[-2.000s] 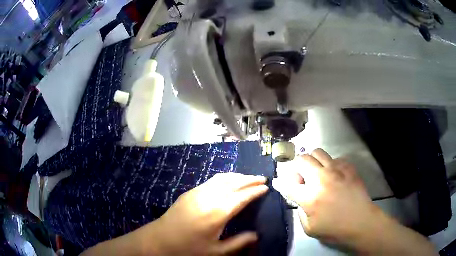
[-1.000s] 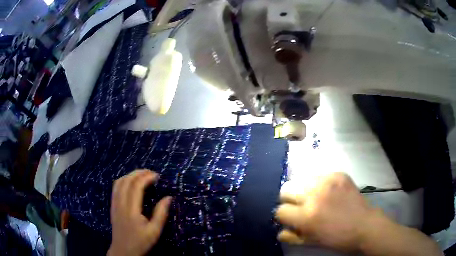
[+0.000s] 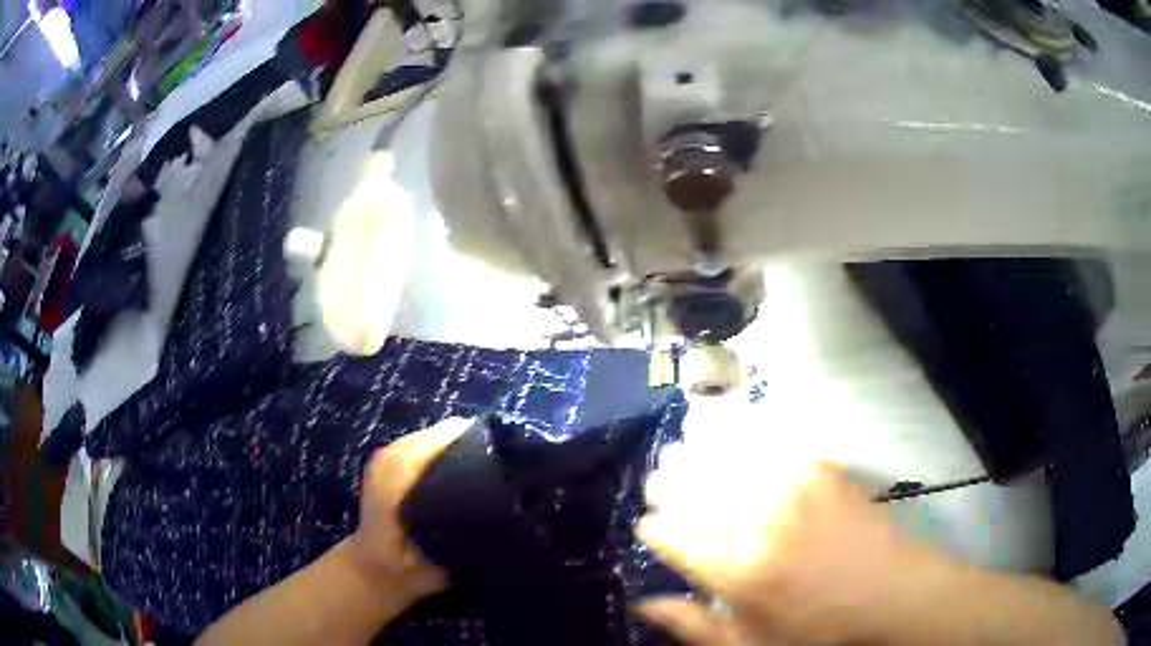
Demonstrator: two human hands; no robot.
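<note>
The navy checked tweed panel (image 3: 316, 467) lies across the machine bed, with a plain dark strip (image 3: 619, 385) along its right end by the presser foot area. My left hand (image 3: 410, 511) grips a plain dark cloth (image 3: 480, 517), which is folded and raised over the tweed. My right hand (image 3: 770, 530) is at the right edge of the work, below the needle area, bright and blurred. Its fingertips meet the cloth edge, but their hold is unclear. The needle and foot are lost in glare.
The off-white machine head (image 3: 871, 152) spans the top. A cream lamp (image 3: 364, 259) stands left of the needle. Black strips (image 3: 1010, 366) lie under the arm at right. More tweed (image 3: 246, 252) and pale sheets (image 3: 183, 240) lie at left.
My left hand has gone from open above the tweed to gripping dark cloth, now folded up over the panel. My right hand remains by the right edge. The camera view has shifted.
</note>
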